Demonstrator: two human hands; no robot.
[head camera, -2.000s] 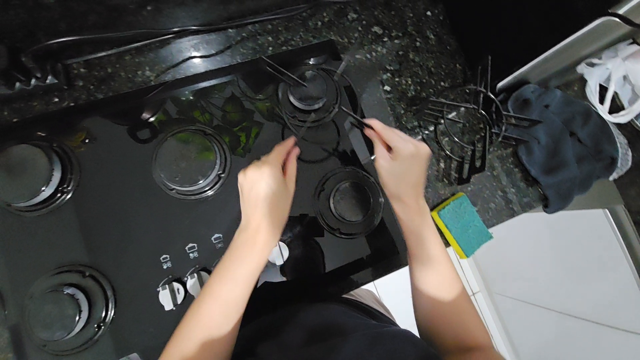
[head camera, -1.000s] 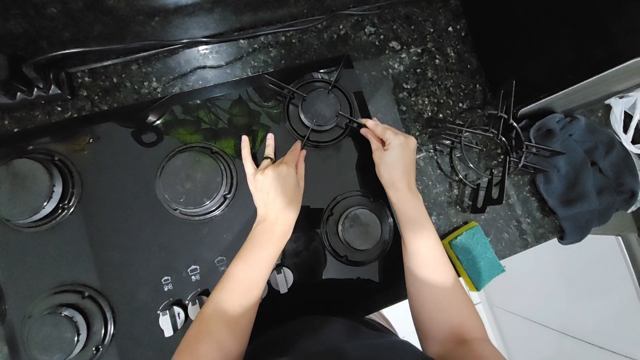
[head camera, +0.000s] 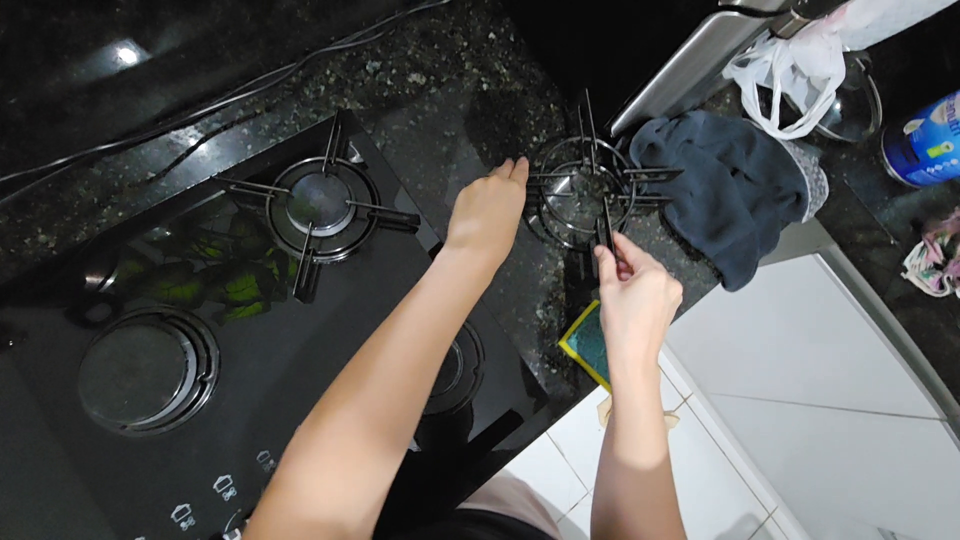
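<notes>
My right hand (head camera: 637, 289) pinches one arm of a black metal pan support (head camera: 589, 187) on the granite counter, right of the gas cooktop. At the left side of that stack of supports is my left hand (head camera: 491, 206), its fingers extended; its fingertips are partly turned away, so contact is unclear. Another pan support (head camera: 306, 274) sits around the upper burner (head camera: 321, 202) of the black glass cooktop (head camera: 360, 300). The large burner (head camera: 135, 367) at left has no support on it. My left forearm partly hides a burner (head camera: 450, 367) lower down.
A green and yellow sponge (head camera: 589, 341) lies at the counter edge. Beside the supports are a dark cloth (head camera: 720, 180), a white plastic bag (head camera: 787, 75), a glass lid (head camera: 859, 101) and a blue can (head camera: 926, 142). A black cable (head camera: 247, 90) runs along the back.
Both hands have moved right, from the pan support on the upper burner to the supports on the counter. My right hand has let go of the burner's support. The view has shifted right.
</notes>
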